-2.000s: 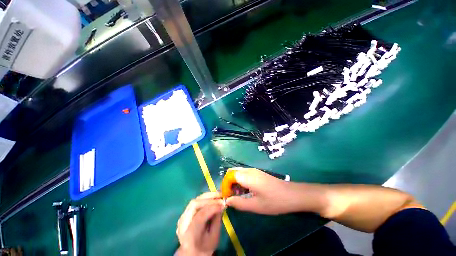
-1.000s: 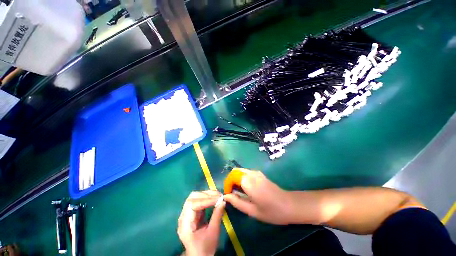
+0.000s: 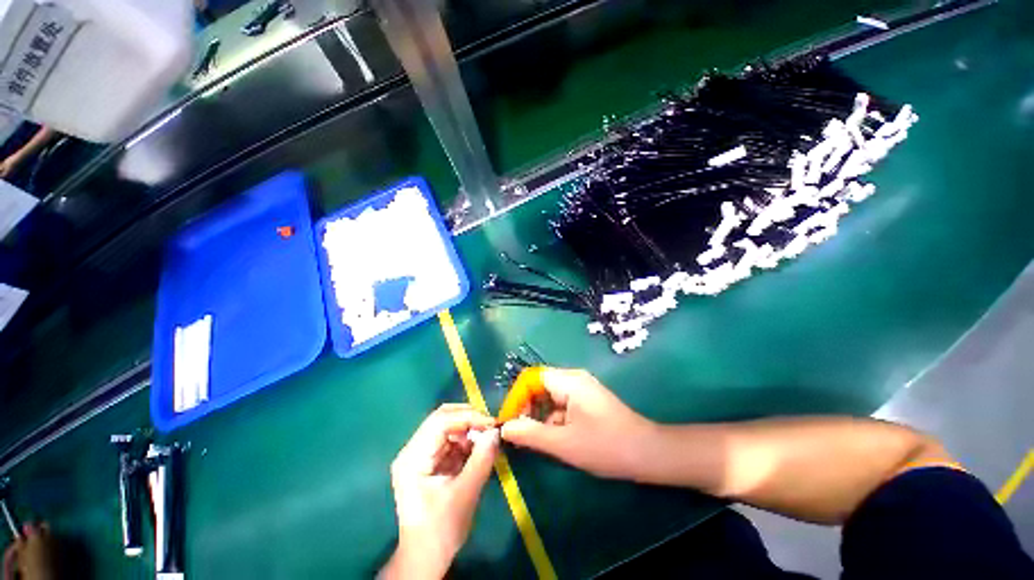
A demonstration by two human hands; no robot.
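Note:
My left hand [image 3: 437,482] is at the bottom centre, its thumb and finger pinching a small white connector [image 3: 485,435]. My right hand [image 3: 578,425] meets it fingertip to fingertip from the right and wears an orange finger cover [image 3: 524,392]. Thin black lead ends [image 3: 519,365] with shiny tips stick out behind the right hand; the rest of them is hidden. What the right fingertips grip at the connector is too small to tell. A large pile of black leads [image 3: 692,181] with white connectors [image 3: 743,270] lies at the right.
A smaller blue tray [image 3: 456,263] holds white housings. A larger blue tray [image 3: 244,289] holds white strips and a red-orange piece. Harness bundles [image 3: 166,510] lie at the left. A metal post [image 3: 448,125] stands behind. Another person's hand [image 3: 32,553] shows at the lower left edge.
The view has shifted slightly. My hands stay together at the connector, with their fingers slightly changed in pose. Another person's hand shows more at the lower left.

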